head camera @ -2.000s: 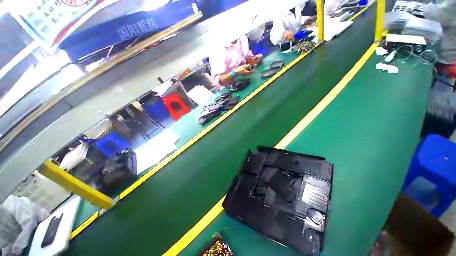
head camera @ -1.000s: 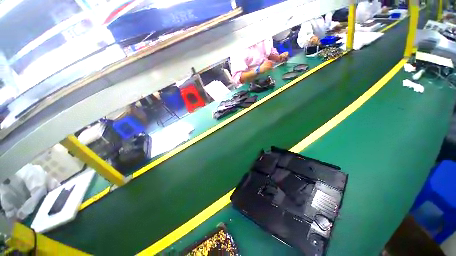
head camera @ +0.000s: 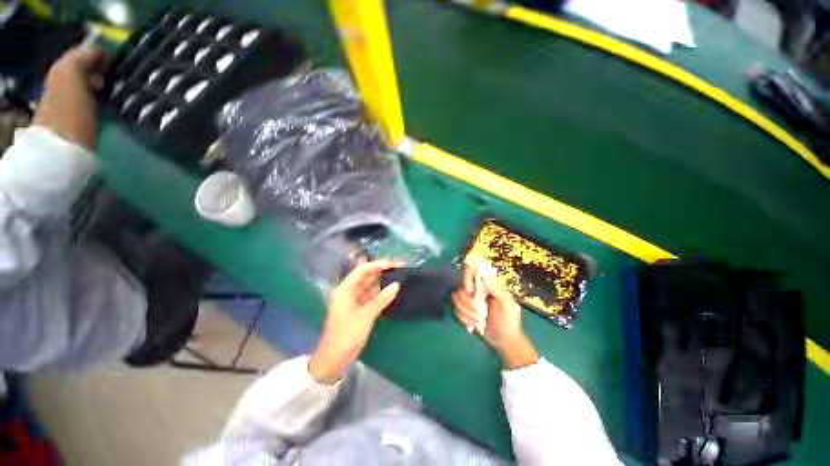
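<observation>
My left hand (head camera: 355, 314) holds a small flat black plastic part (head camera: 420, 293) by its left end, thumb on top, above the green bench. My right hand (head camera: 491, 314) is closed around a white tool handle (head camera: 480, 296) at the part's right end; the tool's tip cannot be made out. A shallow dark tray (head camera: 569, 314) of loose gold-coloured bits (head camera: 514, 259) lies just beyond my right hand. A clear crinkled plastic bag (head camera: 309, 155) with dark contents lies beyond my left hand, its open end towards it.
A wide black stack of parts (head camera: 719, 364) with a blue left edge is at the right. A white cup (head camera: 225, 198) stands left of the bag. A black slotted tray (head camera: 187, 73) is at the upper left, with another person's hand (head camera: 71, 91) at it. A yellow post (head camera: 369, 68) rises beyond the bag.
The view has swung left and down. Both my hands, the held part, the bag and the cup now show. The black stack now sits at the right edge, and the gold bits are fully visible.
</observation>
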